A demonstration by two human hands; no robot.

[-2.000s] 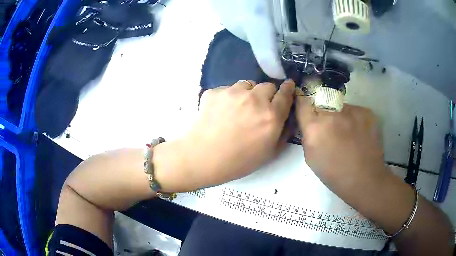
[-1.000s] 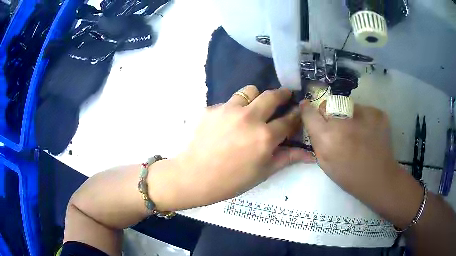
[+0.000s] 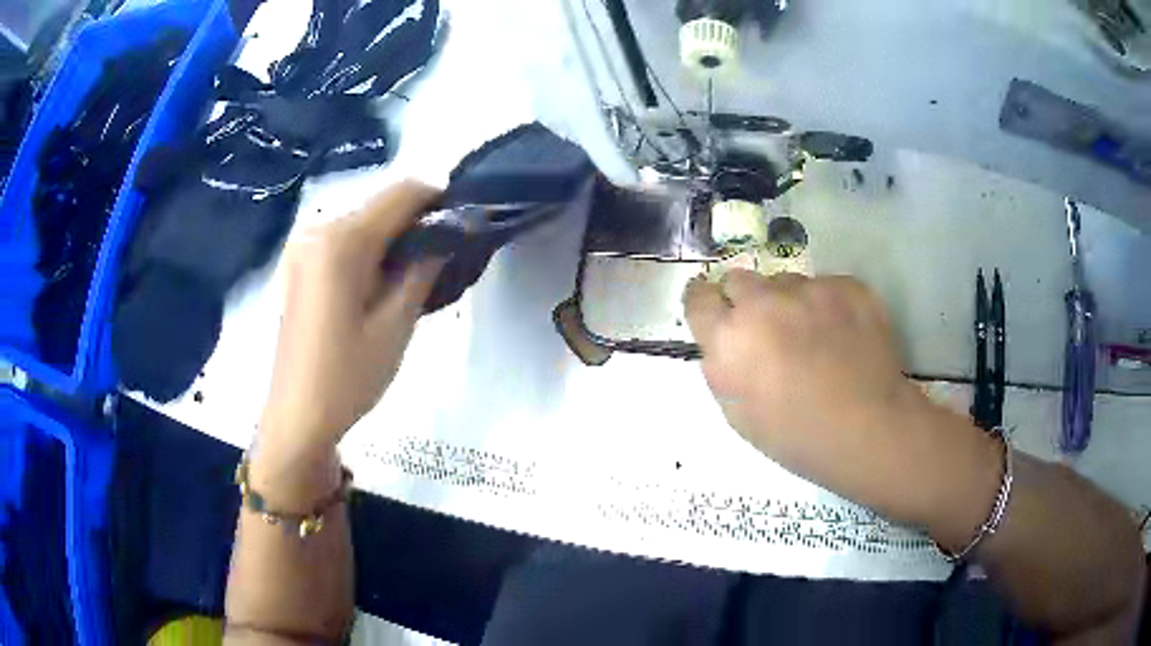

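Note:
My left hand [image 3: 366, 290] is left of the needle area and grips a black pouch piece [image 3: 518, 177], which is lifted, folded and blurred. My right hand [image 3: 789, 341] is at the sewing machine's needle area, just below the lower white ribbed knob [image 3: 738, 223]. Its fingertips are bunched together; whether they hold a thread or anything else cannot be told. The metal needle plate [image 3: 641, 297] shows uncovered between my hands. The presser foot area is dark and blurred.
Black pieces with white zipper lines [image 3: 297, 139] and flat black panels [image 3: 171, 322] lie at the left, beside a blue bin [image 3: 107, 252]. Black snips [image 3: 990, 353] and a purple-handled screwdriver [image 3: 1077, 366] lie at the right. A printed ruler [image 3: 783, 517] runs along the front edge.
My left hand has moved left, away from the needle, with the black pouch piece now lifted in it. The needle plate is uncovered. My right hand stays by the needle area. The view has shifted.

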